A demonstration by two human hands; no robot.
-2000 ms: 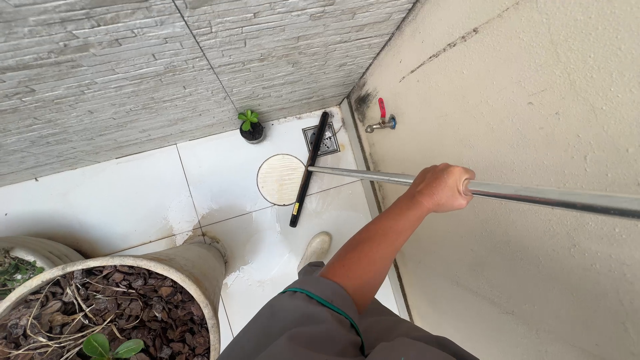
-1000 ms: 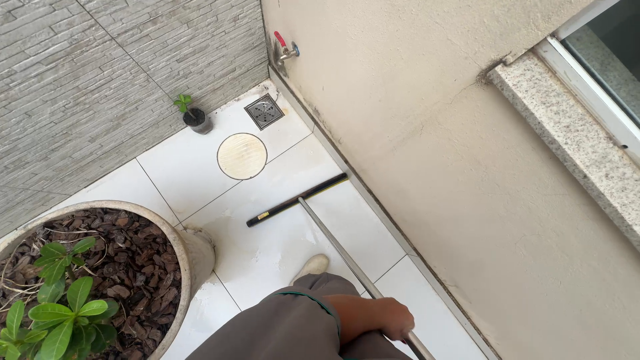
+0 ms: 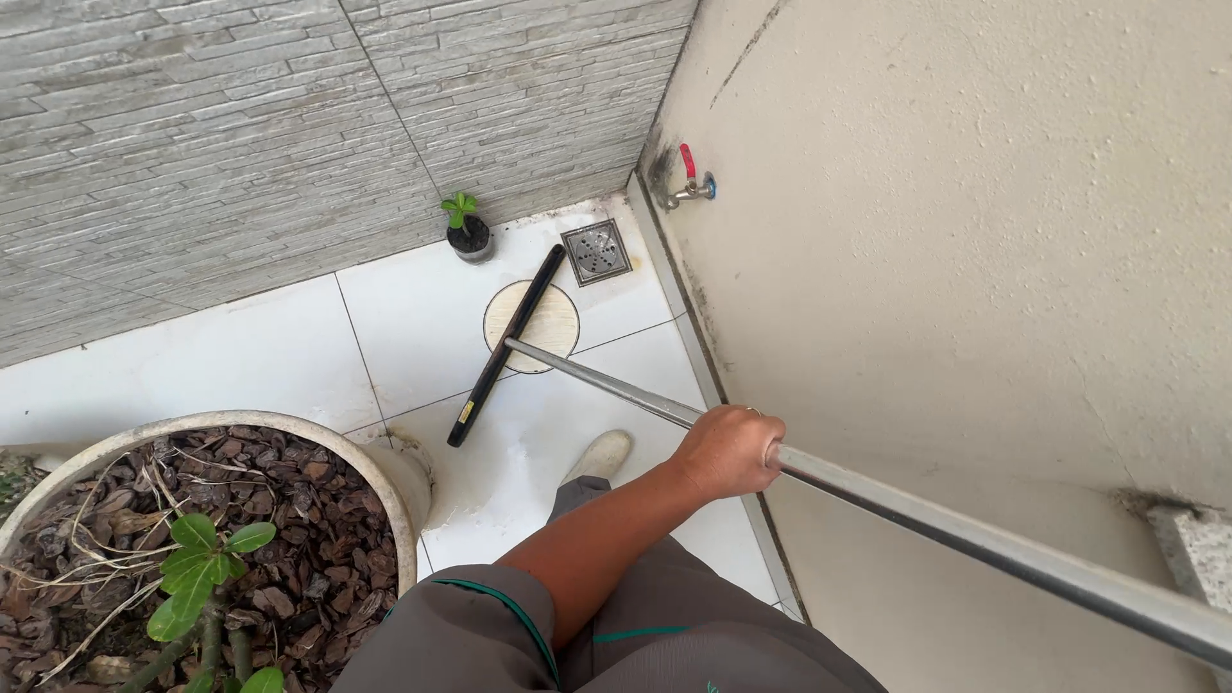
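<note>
My left hand (image 3: pixel 729 452) is closed around the metal handle (image 3: pixel 924 515) of a floor squeegee, to the right of my body. From my fist the handle runs down and left to the long black squeegee head (image 3: pixel 505 346), which lies slanted across a round cream cover (image 3: pixel 544 322) in the white tiled floor. The head's far end is beside a square metal drain grate (image 3: pixel 597 252). The handle's other end leaves the frame at the lower right. My right hand is not in view.
A small potted plant (image 3: pixel 470 236) stands by the grey stone-textured wall (image 3: pixel 241 144). A red-handled tap (image 3: pixel 693 183) juts from the beige wall (image 3: pixel 962 241). A big round planter (image 3: pixel 395 500) with bark chips is at lower left. My shoe (image 3: pixel 599 454) is on the tiles.
The squeegee head has moved from the tiles beside the beige wall's base onto the round cover, farther from my foot. My left hand has stayed on the handle. The view has shifted noticeably.
</note>
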